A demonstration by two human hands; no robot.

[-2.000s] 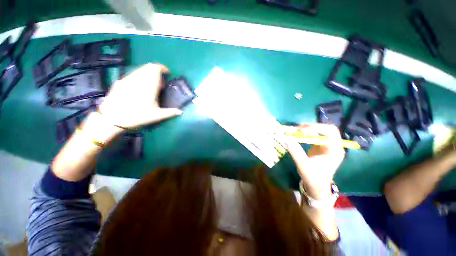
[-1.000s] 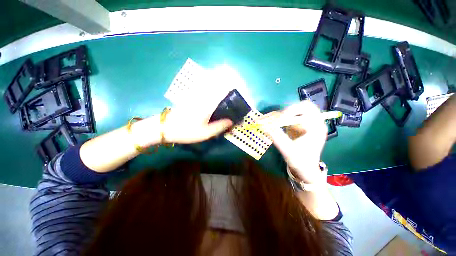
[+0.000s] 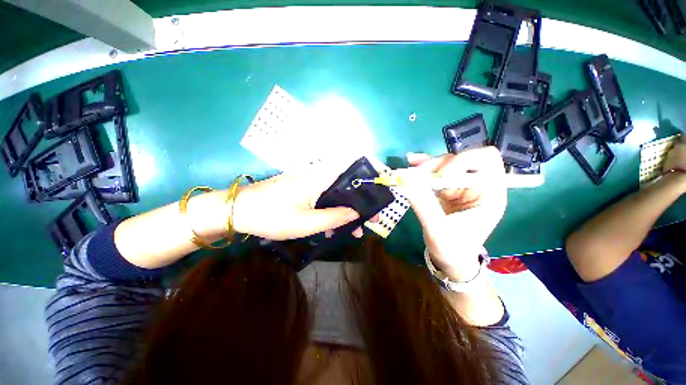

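My left hand (image 3: 301, 207) holds a black phone housing (image 3: 365, 197) in front of me, tilted, over the adhesive sheet. My right hand (image 3: 460, 203) holds the tweezers (image 3: 466, 180) like a pencil. Their dark tip is at a small pale ring (image 3: 356, 183) near the housing's upper end; I cannot tell if the ring is loose or part of the housing. The sheet of die-cut adhesive pieces (image 3: 393, 215) lies partly under the housing and hands, with rows of dark dots showing at its lower end. Its far part (image 3: 272, 128) is pale with faint dots, and glare covers the middle.
Black housings are piled at left (image 3: 71, 162) and right (image 3: 572, 124). A white rail (image 3: 301, 28) runs along the back. A tiny white ring (image 3: 412, 117) lies on the green bench. At right are a neighbour's arm (image 3: 624, 225) and another dotted sheet (image 3: 656, 159).
My left hand has gone from the left side to the middle with the housing. The tweezers' tip has moved from the sheet onto the housing. The view has shifted slightly.
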